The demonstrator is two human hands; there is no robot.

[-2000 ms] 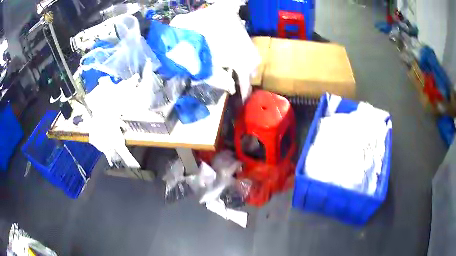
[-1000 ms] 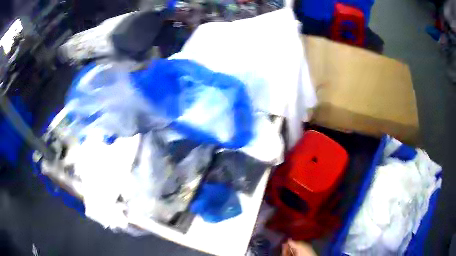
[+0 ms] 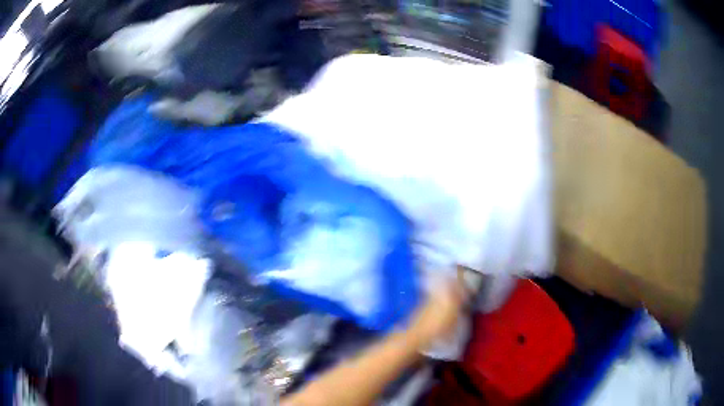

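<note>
The frame is badly blurred. A bare forearm rises from the bottom edge, and my left hand (image 3: 441, 301), as it appears from the arm's direction, is at the right rim of the blue plastic bag (image 3: 294, 170). The fingers are smeared, so I cannot tell whether they grip anything. The bag lies open, with whitish, translucent material showing in it. White cloth (image 3: 444, 135) lies behind and right of the bag. Clear and white plastic bags (image 3: 151, 293) are heaped in front and to the left. My right hand is not in view.
A red stool (image 3: 520, 341) stands right of the hand. A large brown carton (image 3: 627, 190) is beyond it. A blue bin with white contents (image 3: 651, 373) is cut off at the lower right. Another red stool (image 3: 621, 71) stands by a blue object at the back right.
The view has moved closer to the heaped table. The left forearm and hand have come in at the blue bag. The fingers seen at the bottom edge a second ago no longer show there.
</note>
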